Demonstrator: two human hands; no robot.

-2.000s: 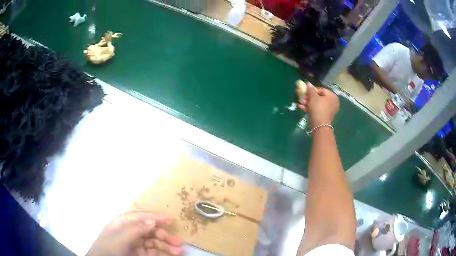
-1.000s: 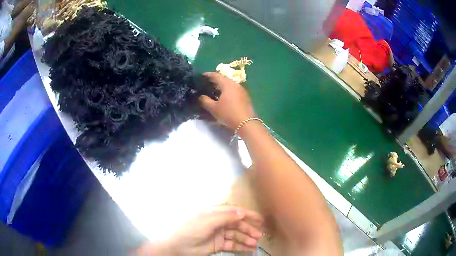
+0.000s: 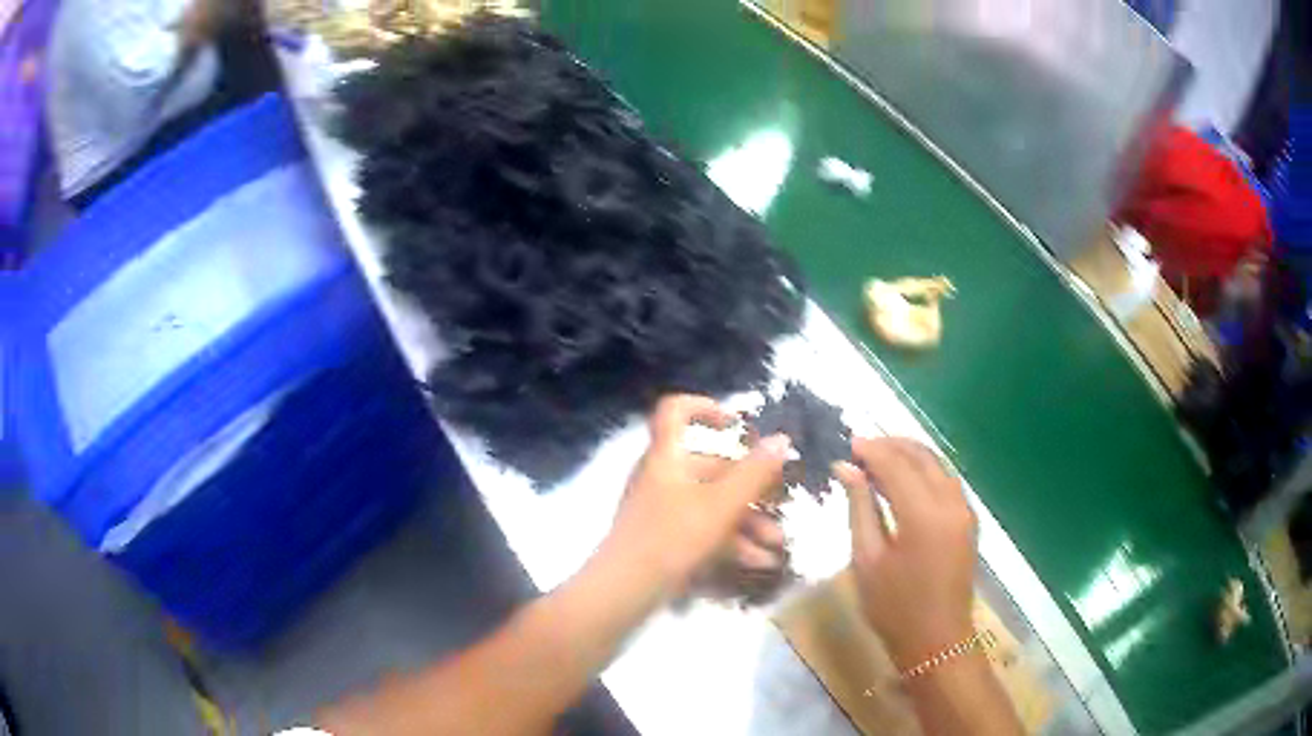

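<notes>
A black frilly piece (image 3: 806, 434) is held between my two hands above the shiny bench. My left hand (image 3: 705, 496) grips its left side with the fingertips. My right hand (image 3: 914, 532), with a bracelet at the wrist, grips its right side. A large heap of black frilly pieces (image 3: 561, 245) lies on the bench just beyond and to the left of my hands. Part of the tan cardboard mat (image 3: 835, 647) shows below my hands; my right hand and forearm cover some of it.
A tan figure body (image 3: 907, 312) and a white scrap (image 3: 845, 176) lie on the green conveyor belt (image 3: 1007, 388). Another tan body (image 3: 1230, 611) is farther right on the belt. A blue crate (image 3: 216, 360) stands left of the bench. More tan pieces (image 3: 396, 20) lie behind the black heap.
The view has turned left. My right hand has moved from the heap's edge back to my left hand, and both now hold a black frilly piece.
</notes>
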